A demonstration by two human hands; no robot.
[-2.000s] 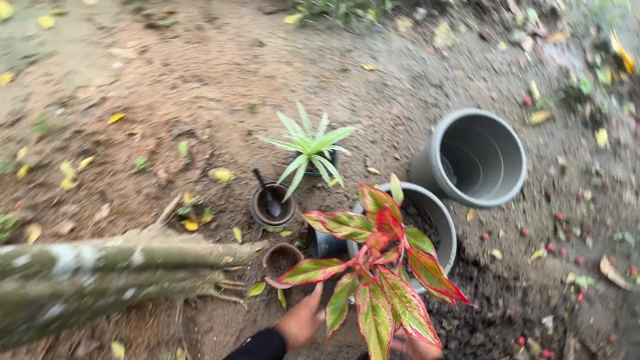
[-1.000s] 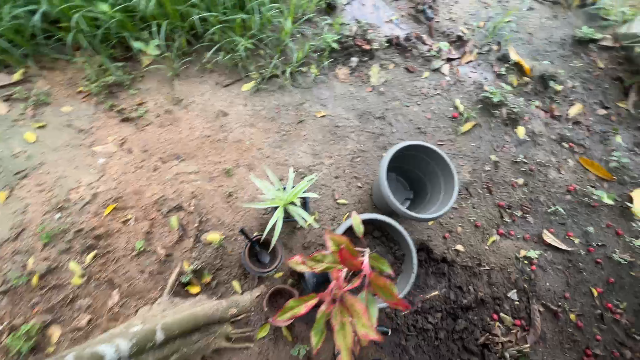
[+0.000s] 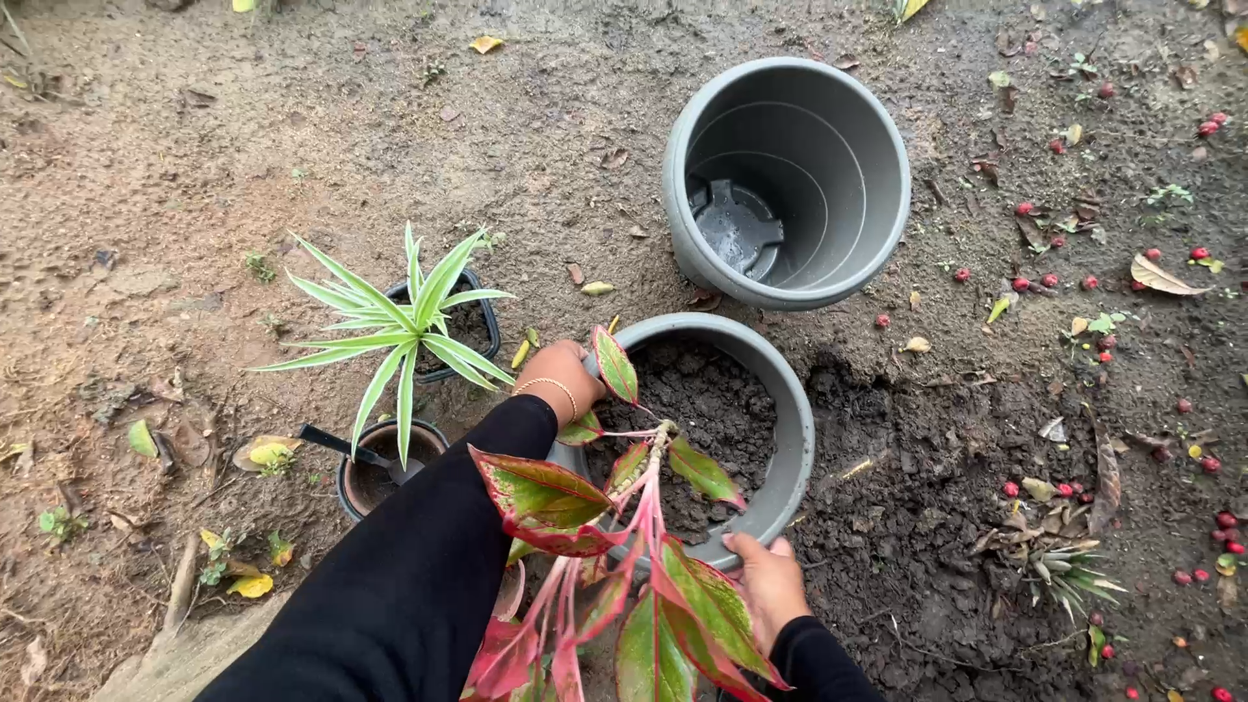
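Note:
A grey plastic pot of dark soil (image 3: 795, 419) stands at the centre, with a red-and-green leafy plant (image 3: 653, 517) leaning over its near side. My left hand (image 3: 561, 380), wearing a thin bracelet, grips the pot's left rim. At its near right rim my right hand (image 3: 765, 585) holds on, thumb over the edge. Just beyond is a second grey pot (image 3: 838, 175), with no soil in it. A spider plant (image 3: 414, 327) grows in a small dark pot to the left. Below that, a small round pot (image 3: 434, 444) holds a black-handled trowel (image 3: 336, 441).
A tree root (image 3: 195, 653) lies at the lower left. Dug, dark soil (image 3: 877, 546) spreads right of the filled pot, with a small spiky plant (image 3: 1068, 570) beyond. Red berries (image 3: 1024, 209) and fallen leaves dot the ground. Part of another small pot (image 3: 509, 590) shows beneath my left sleeve.
Both hands are now on the soil-filled pot's rim; one second ago neither was in view. Two seconds ago they were low, by the red-and-green plant. The view has moved closer.

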